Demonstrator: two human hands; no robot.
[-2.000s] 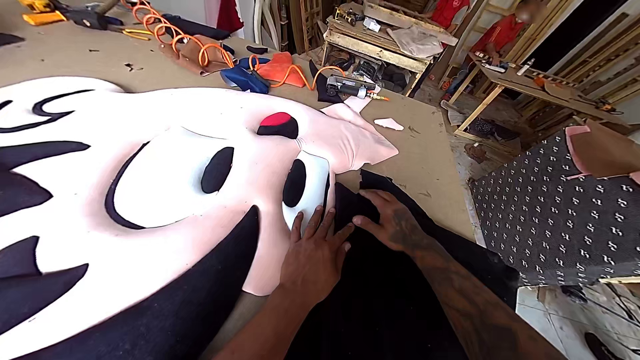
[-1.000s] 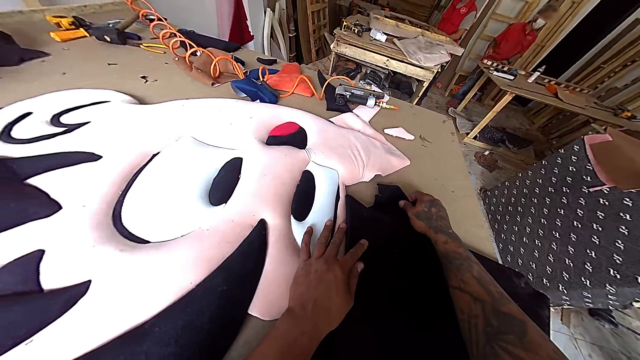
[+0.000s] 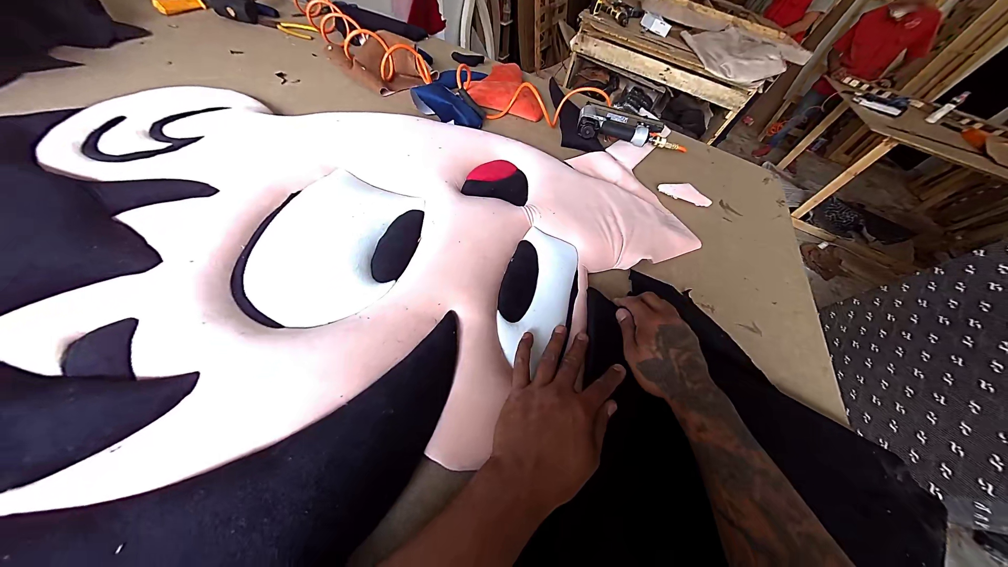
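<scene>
A padded cartoon face panel (image 3: pixel 339 346) in pale pink, white and black lies across the work table. My left hand (image 3: pixel 551 417) rests flat with spread fingers, its fingertips on the white eye piece (image 3: pixel 551 276) and the panel's edge. Just right of it, my right hand (image 3: pixel 657 339) has curled fingers on the black fabric (image 3: pixel 630 472), near the fabric's upper edge; whether it pinches the fabric cannot be told. Loose pink material (image 3: pixel 630 216) with wrinkles extends from the panel above both hands.
An air tool (image 3: pixel 618 130) with a coiled orange hose (image 3: pixel 394 59) lies at the table's far side, near orange and blue pieces. A small pink scrap (image 3: pixel 685 194) lies to the right. Patterned fabric (image 3: pixel 929 378) stands beyond the table edge. A person in red (image 3: pixel 882 47) is at another bench.
My right hand has moved from beside the white eye piece up to the black fabric's upper edge, then back a little toward my left hand. My left hand stays at the panel's edge.
</scene>
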